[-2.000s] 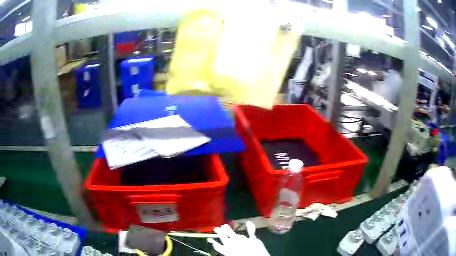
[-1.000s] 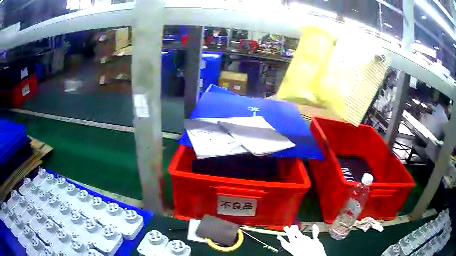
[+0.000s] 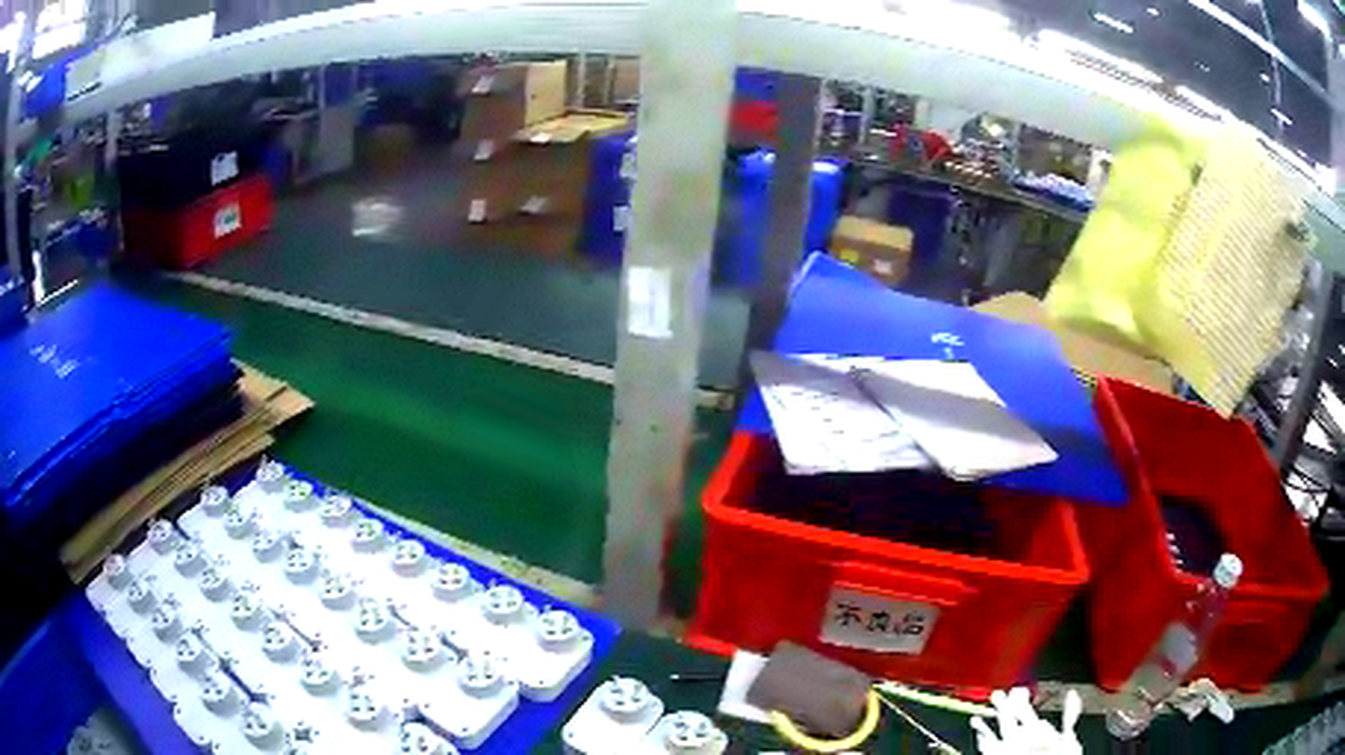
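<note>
Neither of my hands shows in the picture. White plug-in socket units (image 3: 372, 620) stand in dense rows on a flat blue sheet (image 3: 140, 705) at the lower left, their round pin ends up. Two more white units (image 3: 620, 705) sit to the right of the sheet on the dark-green bench; the bottom edge cuts them off. A white work glove (image 3: 1028, 726) lies at the bottom edge near the bottle, its fingers spread, partly cut off.
Blue sheets (image 3: 111, 376) are stacked on brown cardboard (image 3: 177, 494) at left. A labelled red reject bin (image 3: 885, 590) bears papers (image 3: 900, 413). A second red crate (image 3: 1210, 620), bottle (image 3: 1187, 634), dark pad (image 3: 808, 690) over a yellow ring (image 3: 870, 723), and a metal post (image 3: 659, 325) stand nearby.
The view has swung left, so bins and bottle sit further right and more unit rows and the blue stack show. The large white unit at the right edge is out of view.
</note>
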